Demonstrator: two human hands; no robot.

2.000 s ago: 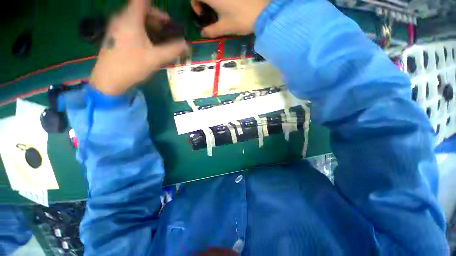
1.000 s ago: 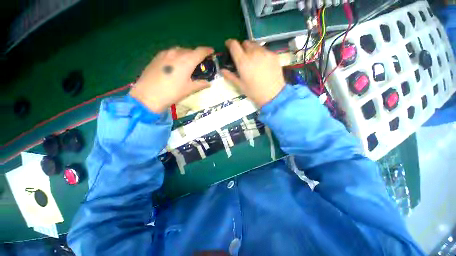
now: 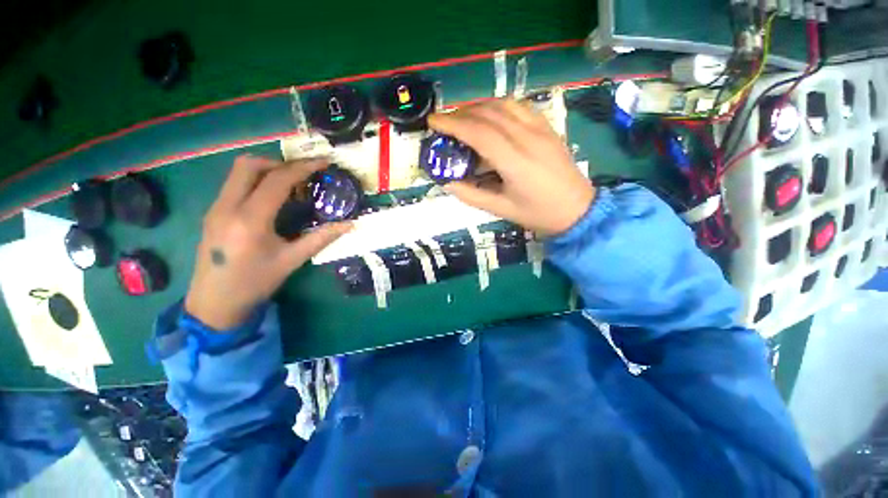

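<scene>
My left hand [image 3: 255, 231] grips a round black watch body [image 3: 332, 194] whose face is lit white-purple, left of the red tape strip [image 3: 385, 158]. My right hand [image 3: 521, 167] grips a second lit watch body [image 3: 448, 158] right of the red strip. Both are held over the cream strip's near side. Two more black watch bodies, one with a small pale icon [image 3: 336, 109] and one with a yellow icon [image 3: 405, 97], sit side by side at the cream strip's [image 3: 362, 160] far edge. The fingers hide parts of the held bodies' rims.
White strip [image 3: 414, 222] and taped black modules [image 3: 402, 261] lie nearer me. Several watch bodies, one red-lit [image 3: 142, 273], and papers [image 3: 49, 282] lie left. Right are wires [image 3: 716, 185], a white pocketed tray [image 3: 745, 263] and a grey box [image 3: 672, 27].
My hands have moved apart and nearer me, each now holding a lit watch body. Two watch bodies now show on the cream strip's far edge. The view has shifted.
</scene>
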